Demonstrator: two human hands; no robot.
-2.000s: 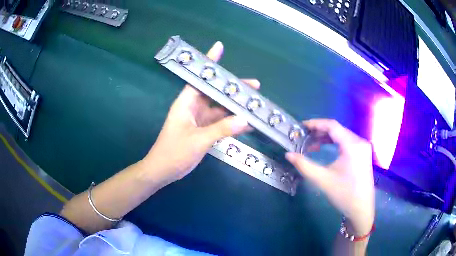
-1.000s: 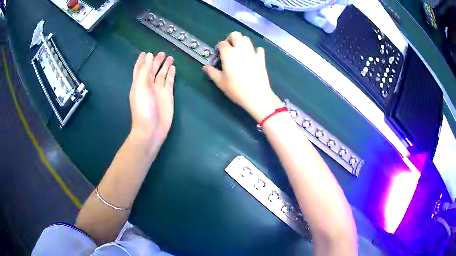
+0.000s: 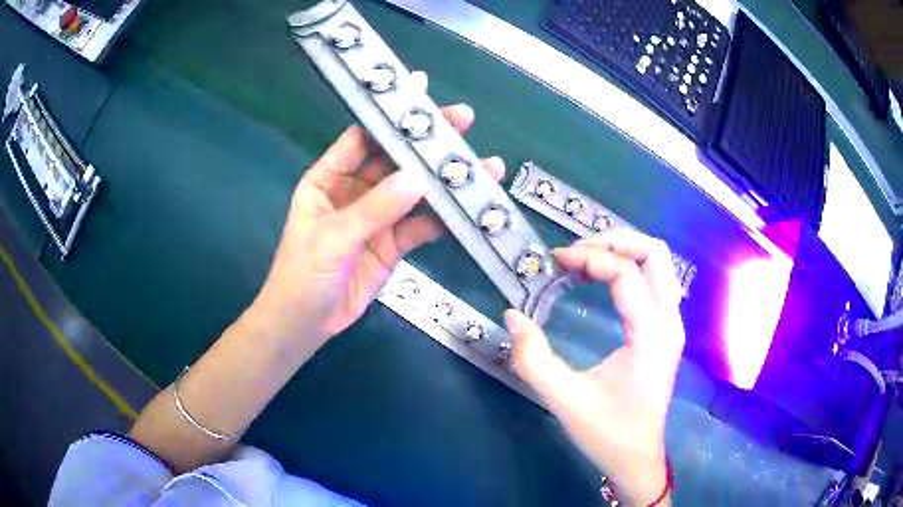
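A silver LED light bar (image 3: pixel 416 124) with six round fittings is held tilted above the mat, its far end at the upper left. Yellowish dots show in the fittings nearest my right hand. My left hand (image 3: pixel 342 228) grips the bar around its middle, thumb on the near side and fingertips showing past the far edge. My right hand (image 3: pixel 619 347) holds the bar's near end between thumb and index finger. A second light bar (image 3: pixel 457 322) lies on the mat below, partly hidden by my hands. A third light bar (image 3: pixel 574 203) lies behind my right hand, its middle hidden.
A black parts tray (image 3: pixel 634 50) with small pale pieces is at the upper right, beside a dark ribbed tray (image 3: pixel 767 109). A bright white-violet lamp (image 3: pixel 757 307) glows at right. A metal fixture (image 3: pixel 50 168) stands at far left. A white box with a red part (image 3: pixel 84 25) is at upper left.
One second ago my left hand was open and my right hand was at a bar lying further back on the mat. Now both hands hold a bar raised close to the camera.
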